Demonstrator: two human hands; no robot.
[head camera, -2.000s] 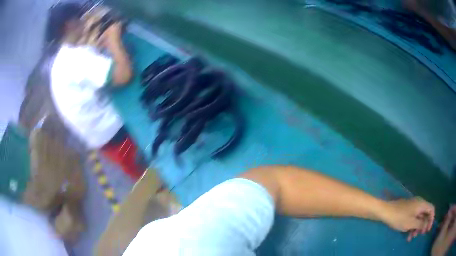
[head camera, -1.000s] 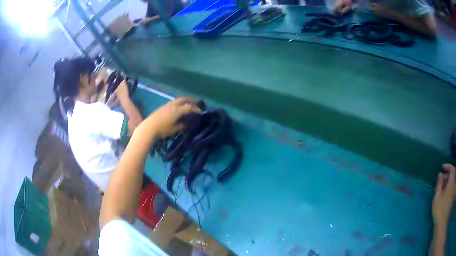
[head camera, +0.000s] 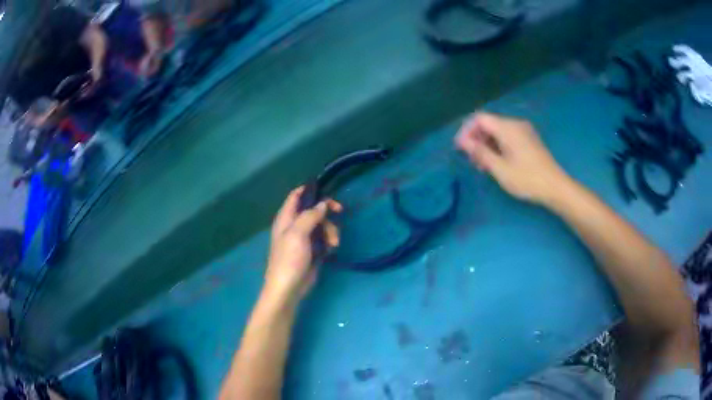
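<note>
My left hand (head camera: 300, 234) is closed around a black headband (head camera: 351, 160), whose upper end sticks out to the right above the fingers. A black curve (head camera: 382, 262) runs from below this hand to the right and meets a small C-shaped yoke (head camera: 425, 223) with its opening upward. The hand hides whether the upper and lower curves are one piece. My right hand (head camera: 503, 152) is raised to the upper right of the yoke, apart from it, with its fingers bent together. Blur hides whether anything small is between them.
Loose yokes (head camera: 656, 148) lie heaped at the right, beside a white object (head camera: 693, 74). A headband pile (head camera: 144, 371) is at the lower left. A black frame (head camera: 472, 27) lies on the green conveyor (head camera: 211, 156). Other people's hands and a blue tray (head camera: 39, 207) are at upper left.
The view has swung to the right. My left hand has left the headband pile and now holds a headband in mid-view. My right hand, at the right edge before, is now in full view.
</note>
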